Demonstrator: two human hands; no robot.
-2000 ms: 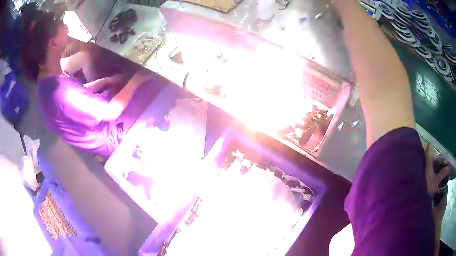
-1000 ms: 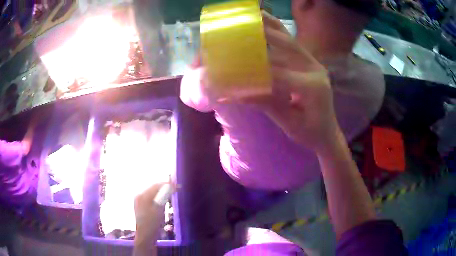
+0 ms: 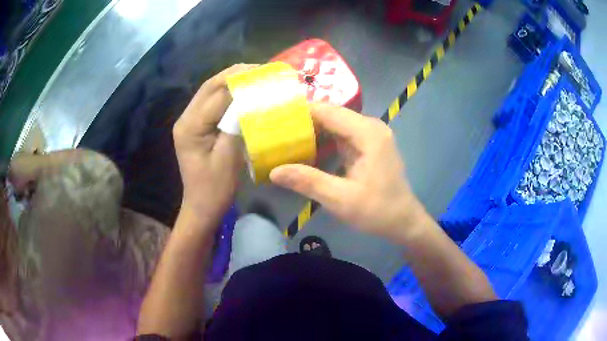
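A wide, glossy yellow tape roll (image 3: 278,126) is held up in front of me. My right hand (image 3: 356,166) grips it from the right, thumb on its lower front edge and fingers at its right side. My left hand (image 3: 209,136) is raised against the roll's left side with fingers curled; its fingertips are partly hidden behind the roll, so its grip is unclear. A small white finger wrap (image 3: 229,121) shows between my left hand and the roll. No tape strip can be made out.
A red stool (image 3: 333,76) stands below, behind the roll. A shiny metal bench (image 3: 113,43) and green belt (image 3: 46,60) curve along the left. A person in patterned clothing (image 3: 80,233) is lower left. Blue bins (image 3: 492,160), one with small parts (image 3: 566,150), are at right.
The view has swung from the bright bins to the stool and floor. My left hand, low and apart from the roll a second ago, is now up against it; the right still holds the roll.
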